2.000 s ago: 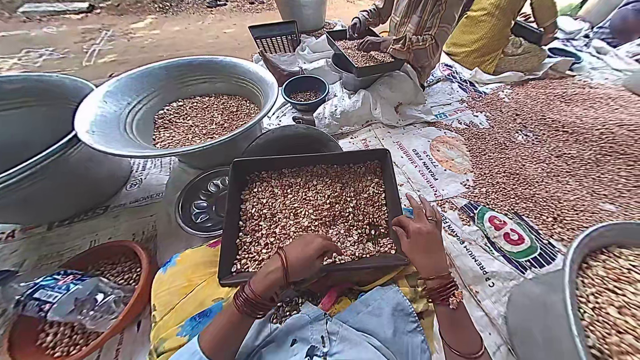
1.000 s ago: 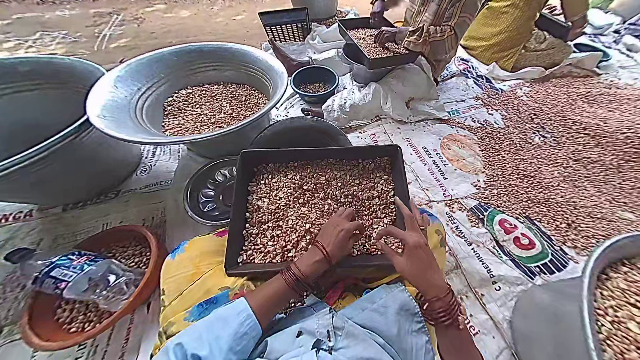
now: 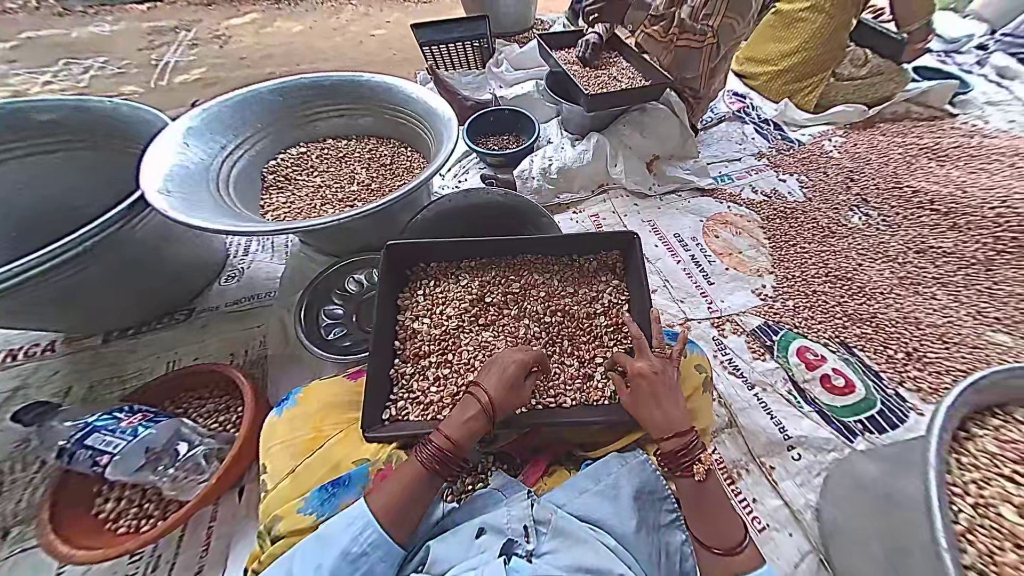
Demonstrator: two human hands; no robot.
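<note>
A black rectangular tray (image 3: 512,246) full of reddish-brown shelled nuts or seeds (image 3: 488,320) rests on my lap. My left hand (image 3: 512,380) is over the near middle of the tray, fingers curled down against the nuts; whether a piece is pinched in them is hidden. My right hand (image 3: 652,380) is at the tray's right side, thumb and forefinger brought close together over the nuts and the other fingers spread across the rim. Any small piece between those fingertips is too small to tell.
Metal basins (image 3: 192,176) stand at the left, one holding nuts. An orange bowl (image 3: 248,448) carries nuts and a plastic bottle (image 3: 136,448). Another metal pot (image 3: 880,496) stands at right, beside nuts spread on printed sacks (image 3: 688,256). Ahead, a co-worker's hand (image 3: 590,48) is in another tray (image 3: 552,48).
My right hand has moved from beside my left hand out to the tray's right edge. My left hand's fingers are more curled than a second ago.
</note>
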